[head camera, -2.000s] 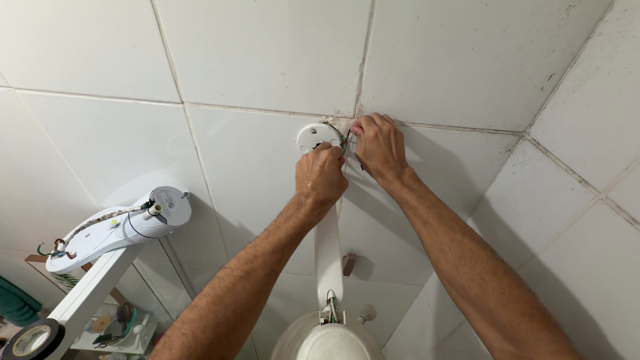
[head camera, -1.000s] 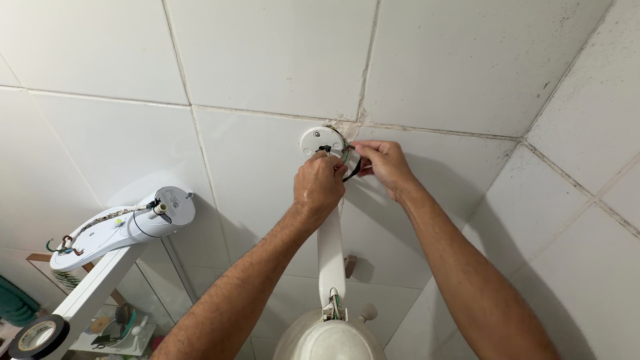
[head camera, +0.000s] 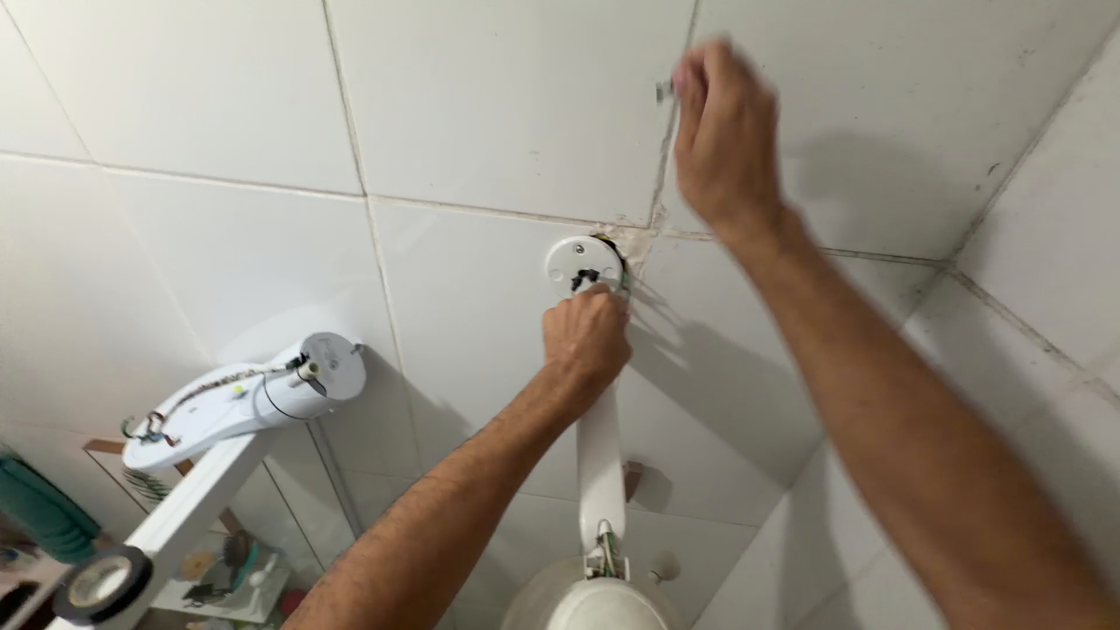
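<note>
A round white mounting plate (head camera: 581, 261) lies against the tiled wall, tilted a little off a dark hole behind its right edge, where wires show. My left hand (head camera: 588, 343) is closed at the plate's lower edge, over the top of a white arm (head camera: 601, 468); what its fingers grip is hidden. That arm runs down to a rounded white fixture (head camera: 608, 604) with wires at its joint. Up and to the right of the plate, my blurred right hand (head camera: 728, 131) is raised, with a small greyish piece (head camera: 665, 89) at its fingertips.
At left, a white fixture part (head camera: 328, 363) with exposed wires rests on a white bar (head camera: 206, 499). A roll of black tape (head camera: 103, 584) sits lower on the bar. Beyond are a teal cloth (head camera: 44, 507) and a cluttered shelf (head camera: 262, 604). A tiled corner stands at right.
My right hand has moved up and away from the mounting plate, where it was beside my left hand. My left hand has stayed at the plate.
</note>
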